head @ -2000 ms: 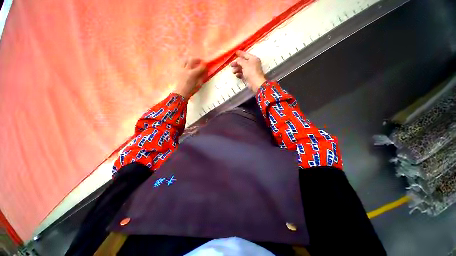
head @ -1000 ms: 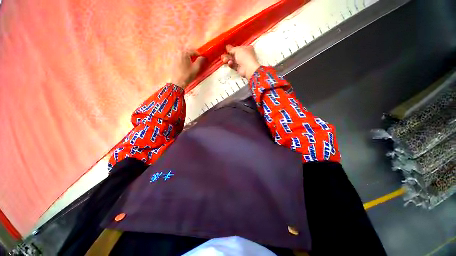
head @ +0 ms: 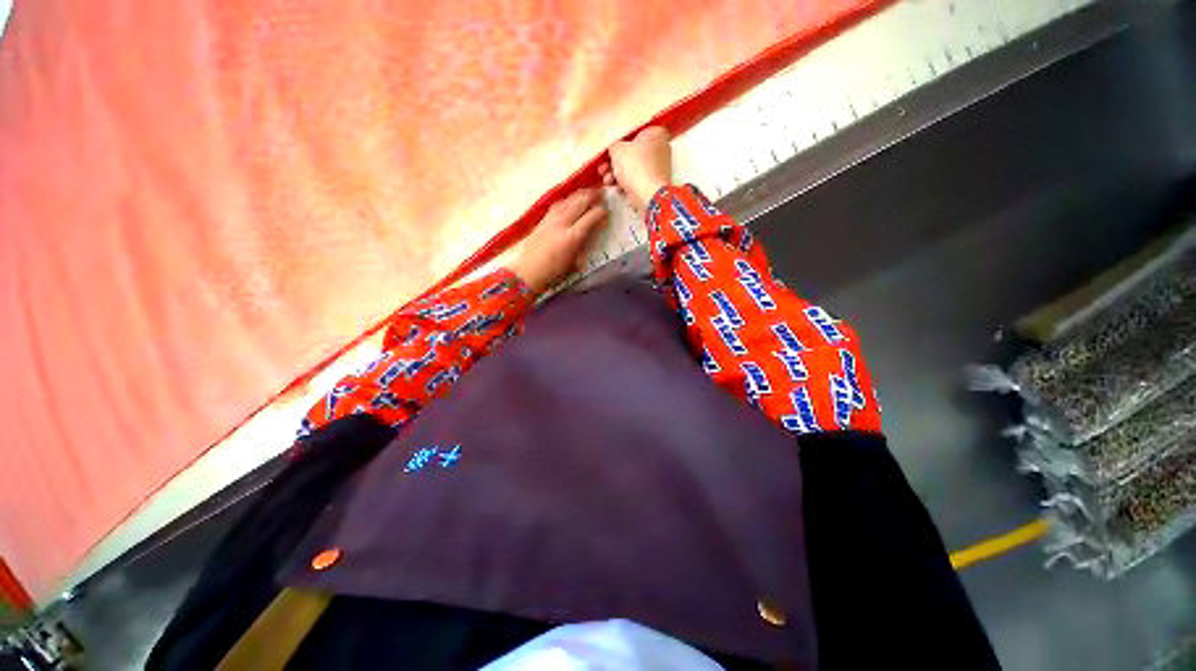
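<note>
The wide red-orange fabric ply [head: 302, 171] covers the table at the upper left, with faint wrinkles. Its darker red selvedge [head: 748, 72] runs diagonally beside the white table strip. My right hand [head: 643, 160] is at the selvedge with fingers curled; its fingertips seem to pinch the edge, partly hidden. My left hand [head: 561, 239] lies just below and left of it, palm down, over the white strip, its fingers reaching the selvedge; they look loosely extended, and the thumb side is hidden.
The white strip with short dark marks [head: 787, 125] borders the dark metal table edge [head: 905, 131]. Wrapped patterned rolls [head: 1128, 380] lie on the grey floor at the right, near a yellow line [head: 999, 543]. My dark apron [head: 590, 459] is against the table edge.
My left hand has moved off the cloth down to the white strip, close to my right hand. The folded-back, wide red edge now lies as a narrower, straighter line.
</note>
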